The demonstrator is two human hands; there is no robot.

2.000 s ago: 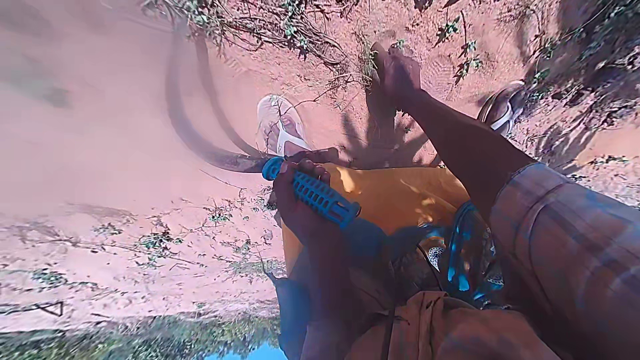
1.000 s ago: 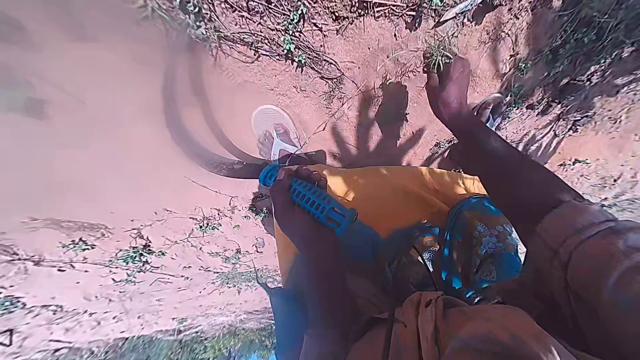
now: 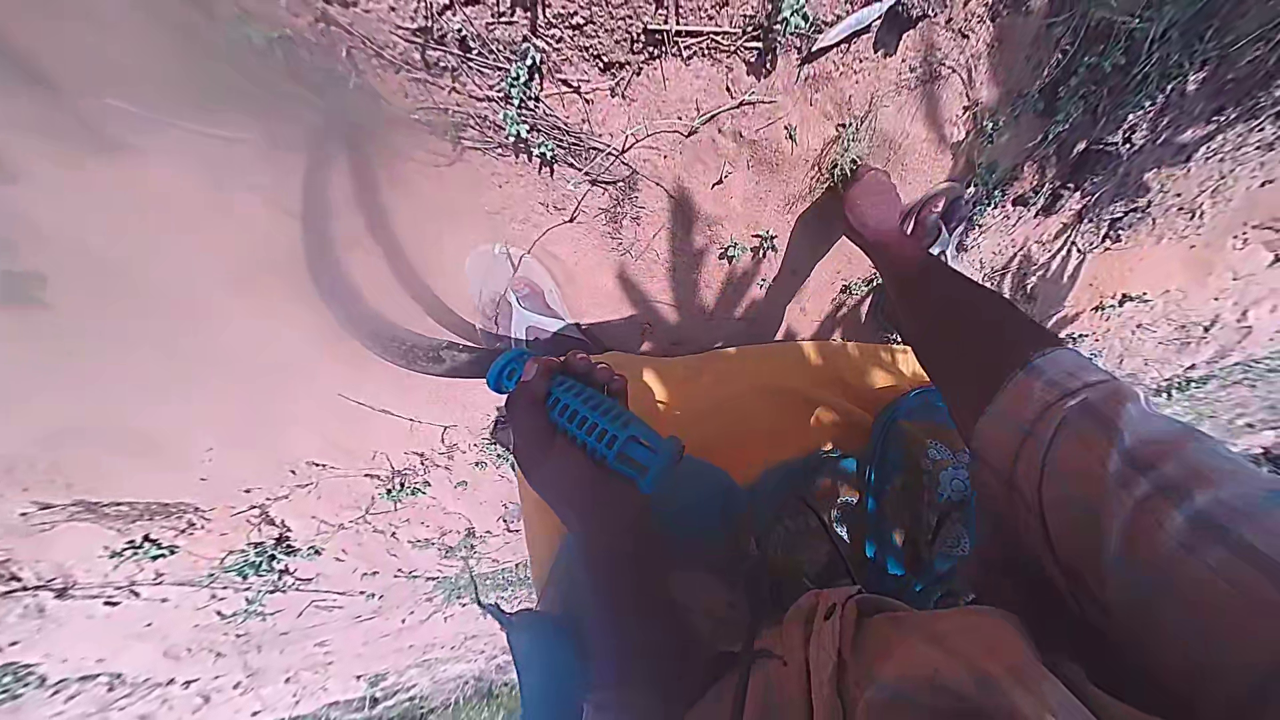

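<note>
My left hand (image 3: 575, 440) is closed around the slotted blue handle (image 3: 610, 430), at the lower centre. From the handle's far end a dark curved piece (image 3: 420, 350), like a sickle's blade, sweeps left and up; its outline is doubled and hazy. Toward the upper right reaches my right hand (image 3: 875, 205), a fist with a small tuft of dry grass (image 3: 848, 150) at its fingers. Its grip is partly hidden. Yellow cloth (image 3: 770, 390) spans my lap, beside a blue patterned cloth (image 3: 925, 490).
My feet in sandals (image 3: 520, 300) stand on reddish soil. Dry twigs (image 3: 590, 160) and small green plants (image 3: 520, 100) lie ahead. Denser greenery (image 3: 1130, 130) grows at the upper right. A long pale object (image 3: 850, 25) rests at the top.
My right hand has moved to the right, away from the foot in the white sandal. My left hand keeps hold of the blue handle.
</note>
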